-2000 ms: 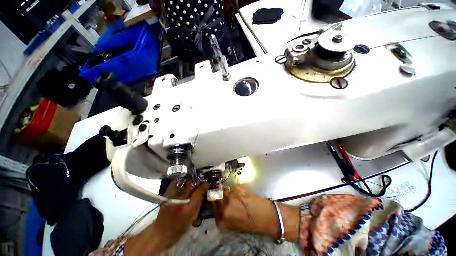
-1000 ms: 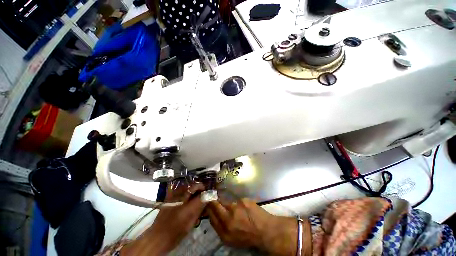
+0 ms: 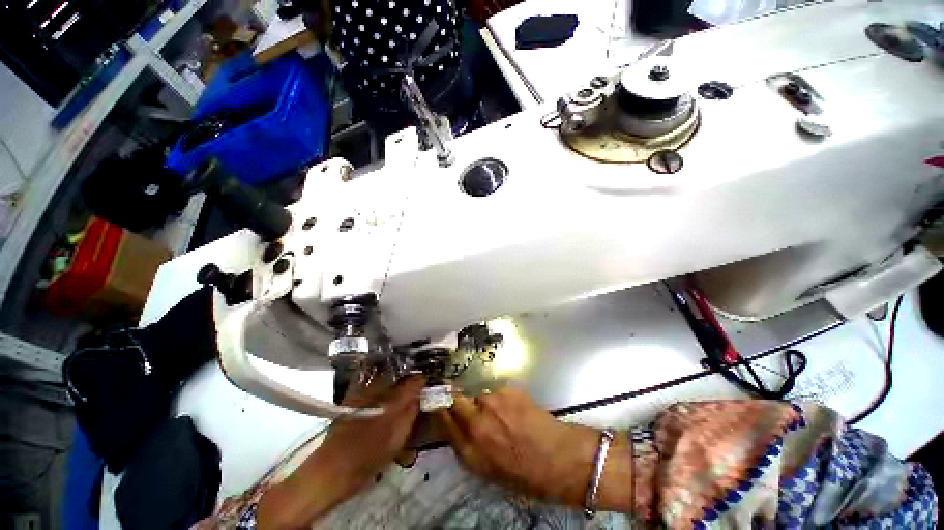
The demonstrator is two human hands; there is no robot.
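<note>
The white sewing machine arm (image 3: 538, 238) crosses the view. Its needle area (image 3: 430, 362) is lit yellowish at the right, with a small white piece (image 3: 437, 399) in front. My left hand (image 3: 385, 419) is beside the needle area, its fingertips partly behind the curved white guard (image 3: 259, 378). My right hand (image 3: 502, 430) is close on the other side, fingers bent toward the white piece. A small part of the dark fabric (image 3: 431, 433) shows between my hands; both hands seem to pinch it. The rest of the fabric and the fingertips are hidden or blurred.
Black caps (image 3: 109, 399) and a dark rounded piece (image 3: 171, 476) lie left of the machine. A red and black tool (image 3: 714, 326) and black cable lie under the arm at right. Ahead are a blue bin (image 3: 259, 119), an orange box (image 3: 98, 264) and a person in polka dots (image 3: 399, 47).
The view has shifted slightly. My hands first drew closer together at the needle area; now my right hand sits a little apart from the left, fingers more bent.
</note>
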